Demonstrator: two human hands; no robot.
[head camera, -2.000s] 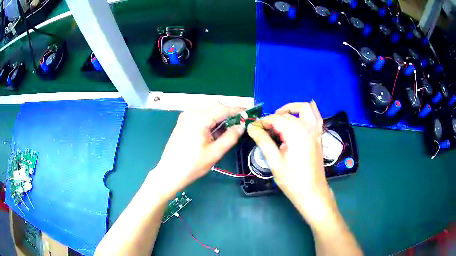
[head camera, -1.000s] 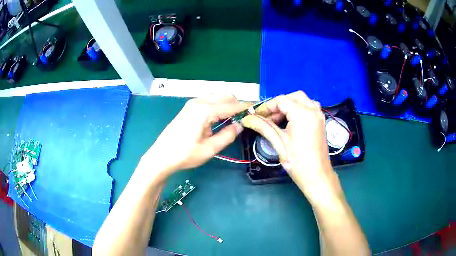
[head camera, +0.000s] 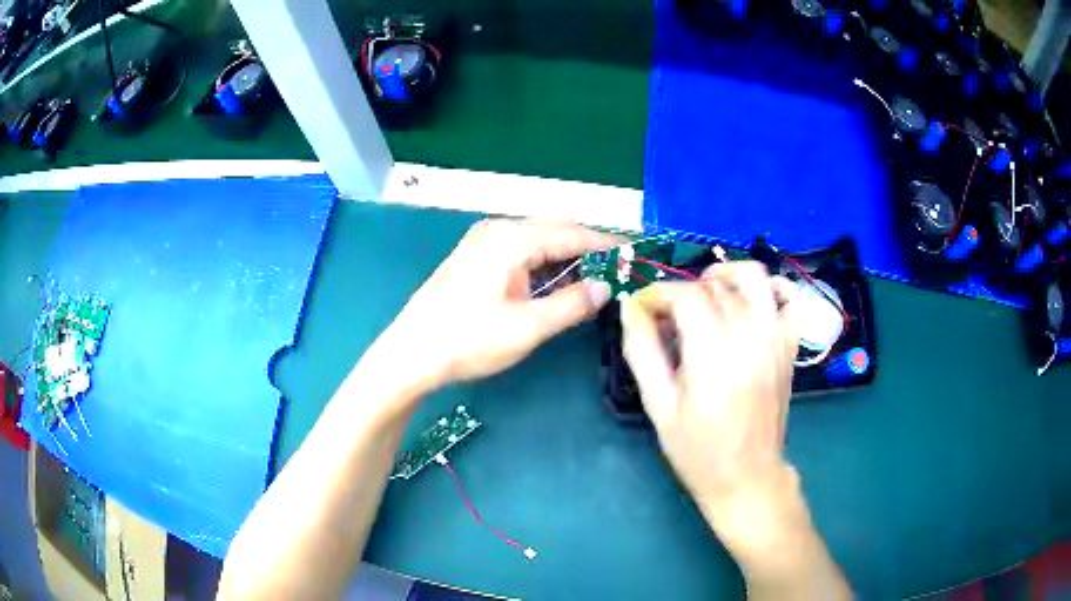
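Note:
My left hand holds a green circuit board by its left end, above the housings. A white plug and red wires show on the board. My right hand is at the board's right side, thumb and fingers bent close to it; whether it grips a lead or the board is hidden. Under my right hand lie black housings, with a white speaker and a blue cylinder showing at the right. A second circuit board lies on the green mat with a red lead and white plug.
A left blue sheet bears loose green boards. A right blue sheet bears many speaker housings. A white post and rail stand beyond my hands. More units sit behind them. A cardboard box is at lower left.
The view has shifted, so the bench appears further right and higher. My right hand has turned and lowered slightly, uncovering more of the held board's face and red wires. My left hand still holds the board.

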